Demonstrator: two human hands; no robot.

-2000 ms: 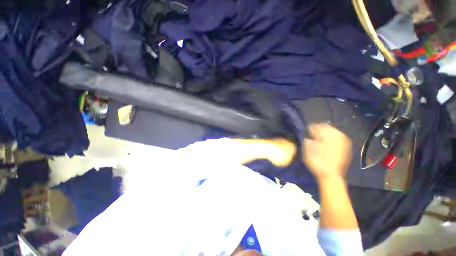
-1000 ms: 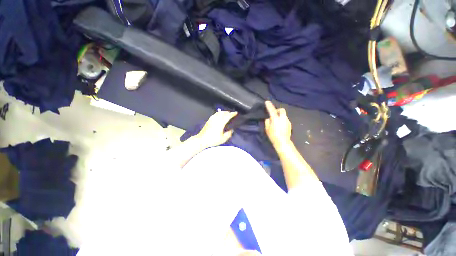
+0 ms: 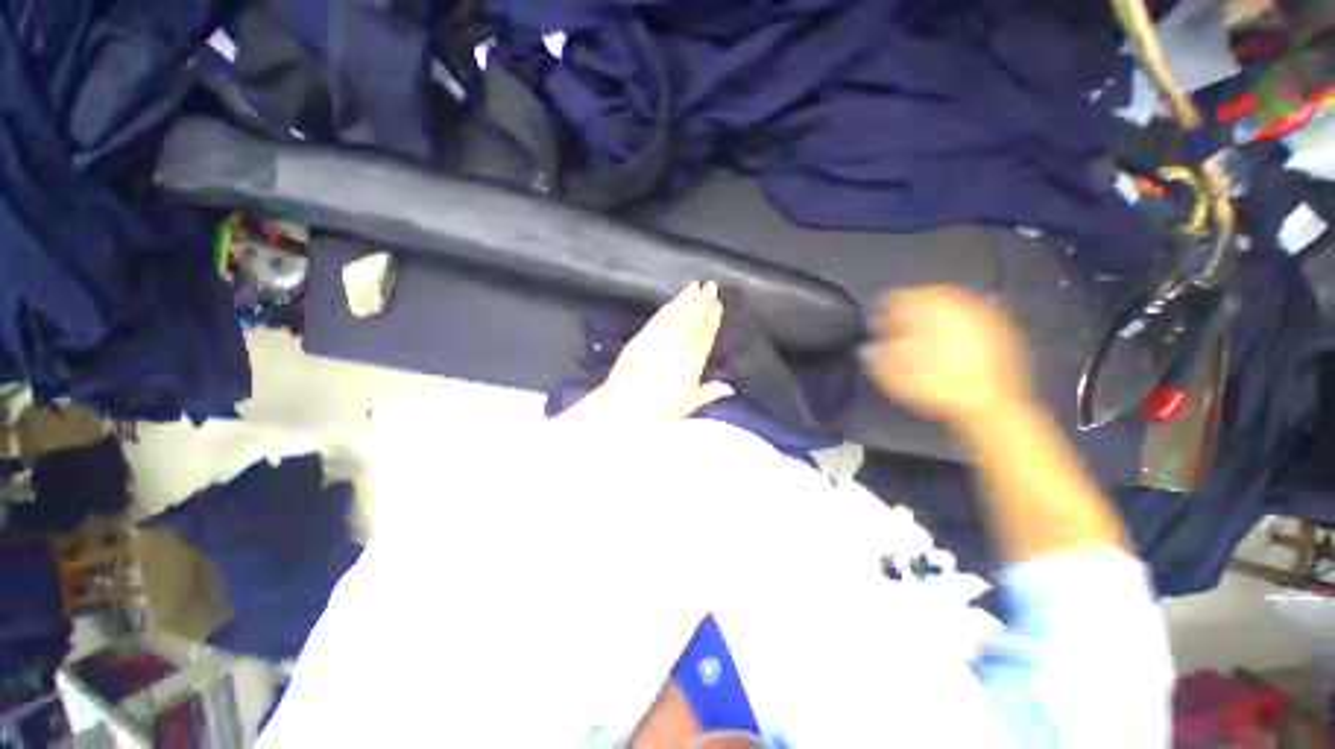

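Observation:
A long dark grey padded sleeve board (image 3: 498,227) lies slanting across the table. A dark navy garment piece (image 3: 769,366) lies at its right part, near my body. My left hand (image 3: 666,359) lies with its fingers extended on the cloth at the board's near edge. My right hand (image 3: 944,351) is blurred, at the board's right tip; whether it grips cloth cannot be told. The steam iron (image 3: 1142,359), black with a red part, stands at the right end of the table, apart from my hands.
A navy garment pile (image 3: 879,117) lies behind the board. A pale block (image 3: 369,284) sits on the table (image 3: 454,322) at left. A tan hose (image 3: 1157,59) runs up from the iron. Navy garments (image 3: 103,293) hang at far left.
Since a second ago, my right hand has moved right, away from my left hand, to the board's tip. My left hand's fingers have straightened onto the cloth. The camera view has also shifted.

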